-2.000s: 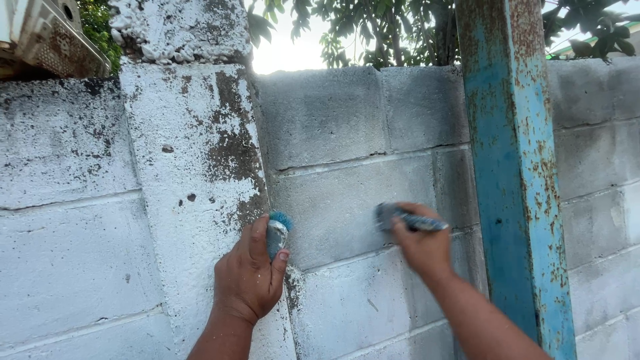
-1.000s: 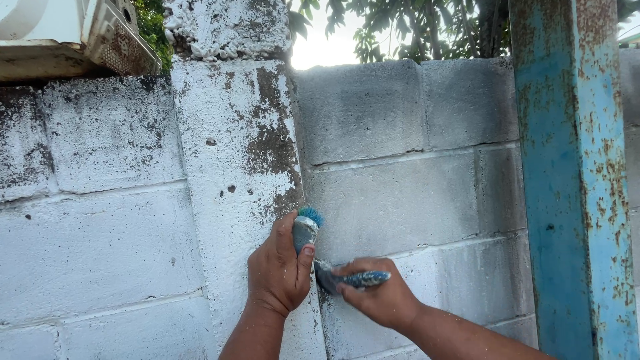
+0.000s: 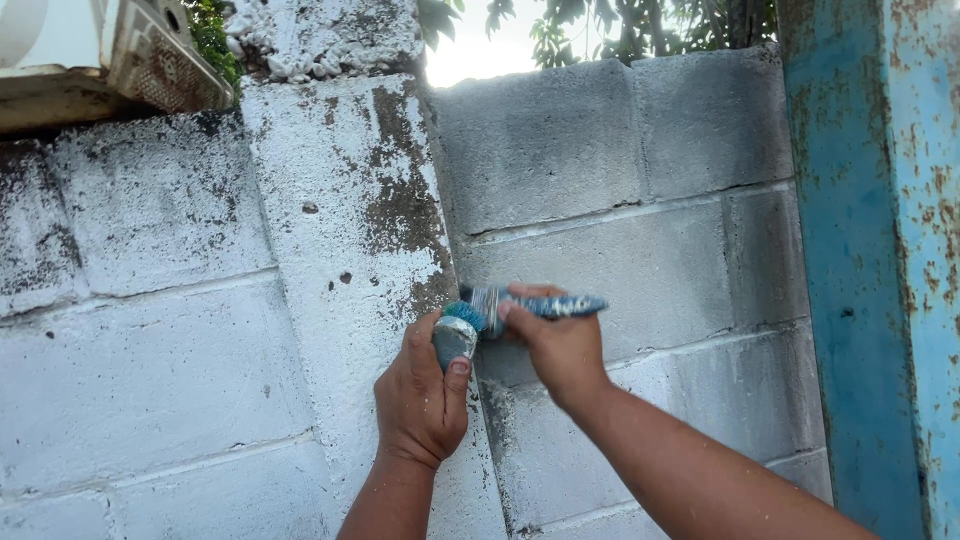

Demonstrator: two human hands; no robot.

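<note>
My left hand [image 3: 424, 386] is closed around a small scrub brush [image 3: 456, 337] with teal bristles pointing up and a pale-smeared grey body, in front of the edge of a white-painted concrete pillar [image 3: 345, 300]. My right hand [image 3: 559, 337] grips a flat paintbrush [image 3: 562, 305] by its paint-spotted blue handle. The paintbrush's metal ferrule is just right of the teal bristles, and its dark tip points left at the corner between pillar and block wall [image 3: 600, 262]. Whether the two brushes touch cannot be told.
A rusty blue metal post [image 3: 847, 300] stands at the right. Upper left, a weathered white appliance casing [image 3: 142, 60] juts above the stained white block wall [image 3: 150, 352]. Tree foliage [image 3: 577, 30] shows over the wall top.
The right hand with the paintbrush has moved left from the middle of the block wall to the pillar corner, and lately up along it. The left hand keeps its hold. The view has shifted left.
</note>
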